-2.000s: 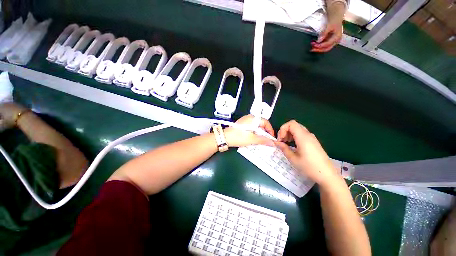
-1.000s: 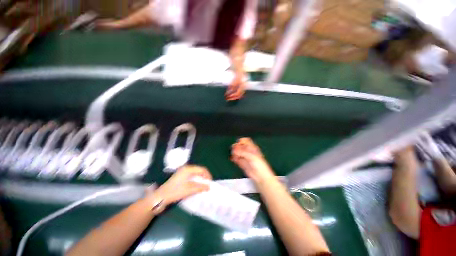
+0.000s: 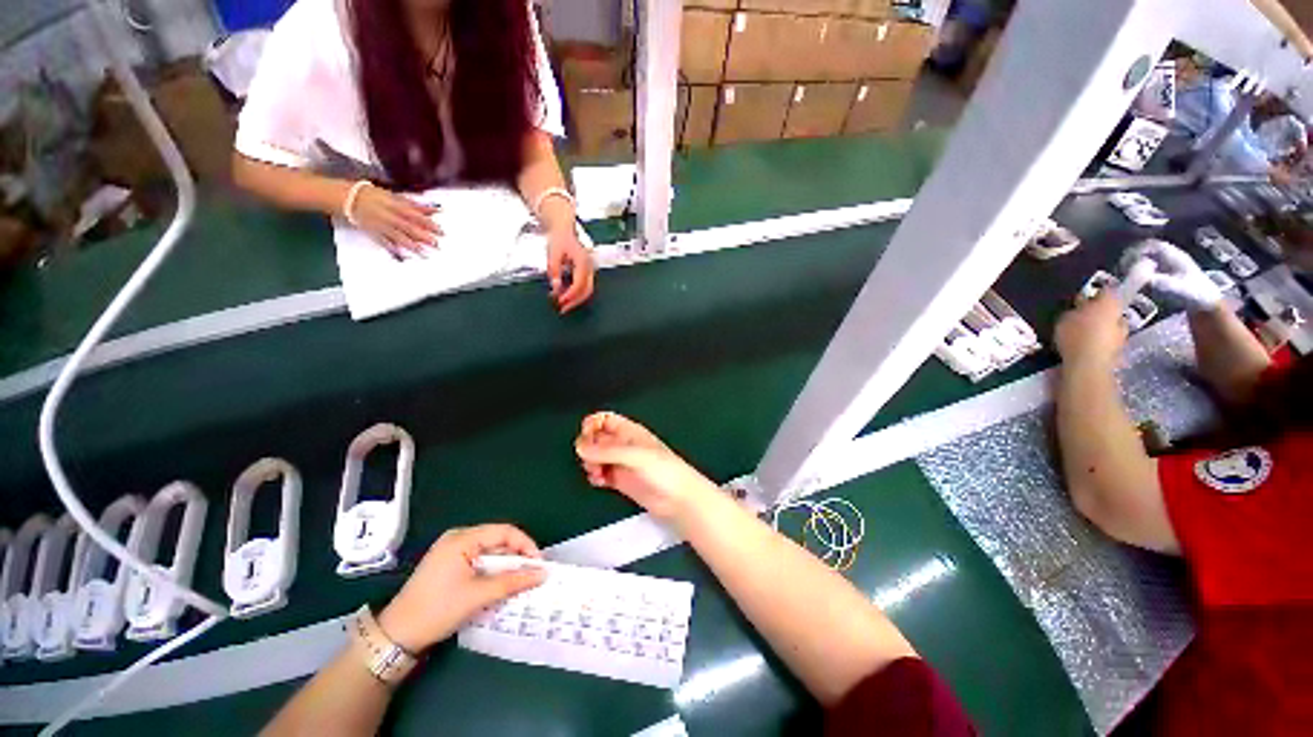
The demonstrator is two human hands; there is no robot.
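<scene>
My left hand grips a white label sheet with rows of small dark marks at its upper left edge, over the bench rail. My right hand is over the belt, thumb and fingertips brought together; whether a label is between them cannot be told. The nearest white plastic housing lies on the dark green conveyor belt, left of my right hand and above my left. Another housing lies beside it, with several more further left. A corner of the stack of label sheets shows at the bottom edge.
A metal post slants up on the right, with rubber bands at its foot. Bubble wrap lies right. A white hose arches at left. A person across the belt rests hands by white sheets; another in red works right.
The view has swung right and up. My right hand has parted from the label sheet and is now over the belt. My left hand still holds the sheet.
</scene>
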